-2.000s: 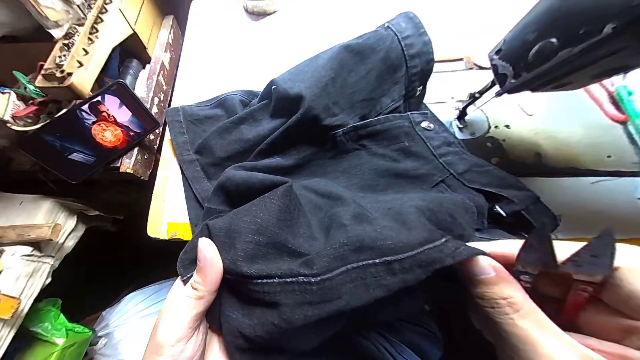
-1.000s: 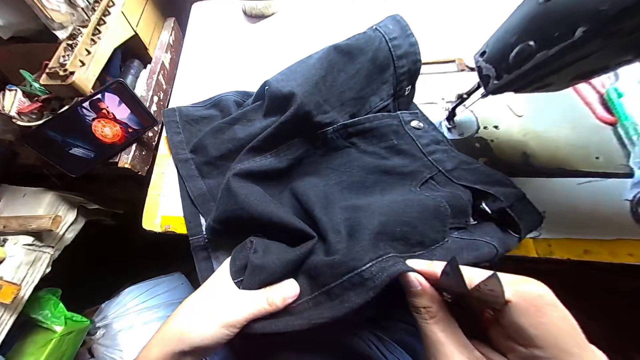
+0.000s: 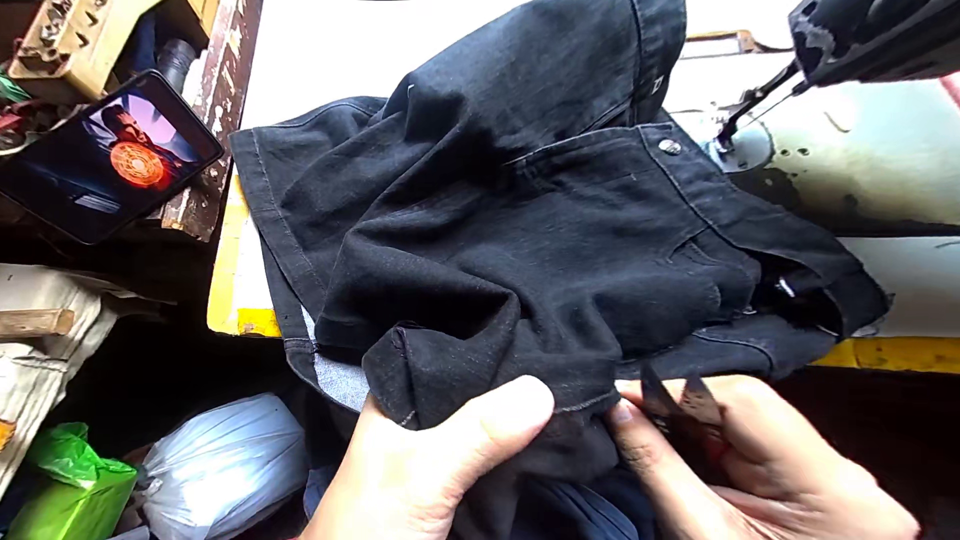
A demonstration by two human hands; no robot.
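Observation:
A pair of black denim shorts (image 3: 480,247) lies rumpled over the front edge of a white table, its waistband with a metal button towards the right. My left hand (image 3: 435,457) grips the cloth near a stitched seam, thumb on top. To its right, my right hand (image 3: 720,457) pinches the same seam between thumb and finger. Small dark thread snips (image 3: 682,412) rest in the right hand, with their two blade tips apart and pointing up. The fingers beneath the cloth are hidden.
A sewing machine's dark head (image 3: 862,45) and needle area stand at the upper right, close to the waistband. A smartphone (image 3: 112,157) with a lit screen leans at the left, below a wooden spool rack (image 3: 75,45). White (image 3: 225,465) and green (image 3: 71,480) plastic bags lie at the lower left.
The left hand has shifted right along the seam, nearer the right hand, since the earliest frame. A corner of the cloth now stands folded up by the left hand. The view has moved closer.

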